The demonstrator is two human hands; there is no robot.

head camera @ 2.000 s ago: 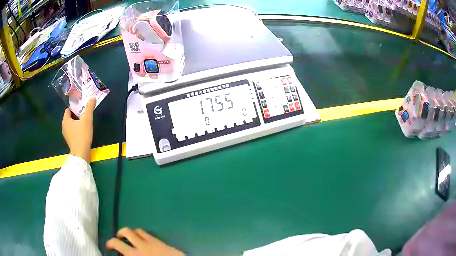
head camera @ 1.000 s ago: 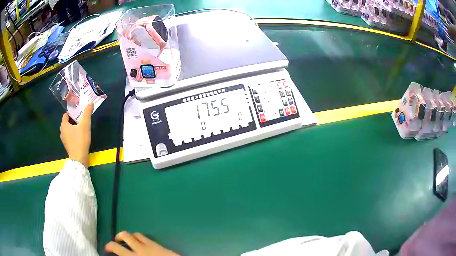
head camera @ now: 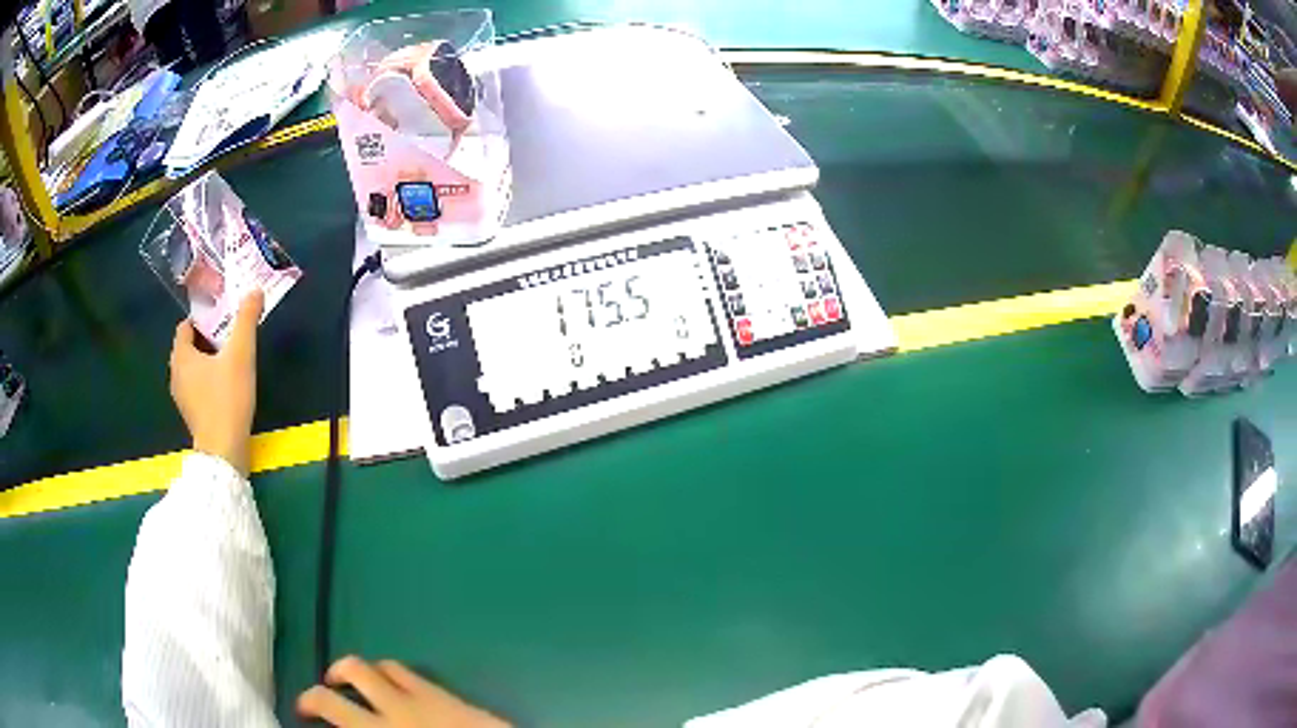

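My left hand (head camera: 218, 373) holds a clear smartwatch pack (head camera: 228, 263) by its near end, over the dark conveyor left of the scale. Another smartwatch pack (head camera: 423, 135) stands on the left edge of the scale's grey pan (head camera: 640, 121). The scale display (head camera: 590, 330) reads 175.5. My right hand (head camera: 391, 697) is at the bottom edge, partly cut off, palm down with fingers apart beside the black power cord (head camera: 330, 541), and holds no pack.
A row of several packs (head camera: 1178, 316) stands on the green bench at the right. A flat black object (head camera: 1253, 494) lies near it. Yellow rails (head camera: 996, 320) edge the conveyor. Papers (head camera: 249, 100) lie at the back left, and more packs (head camera: 1081, 36) at the back right.
Since two seconds ago the scale appears slightly shifted left and down in view. Both hands keep nearly the same pose. A dark item has appeared at the far left edge.
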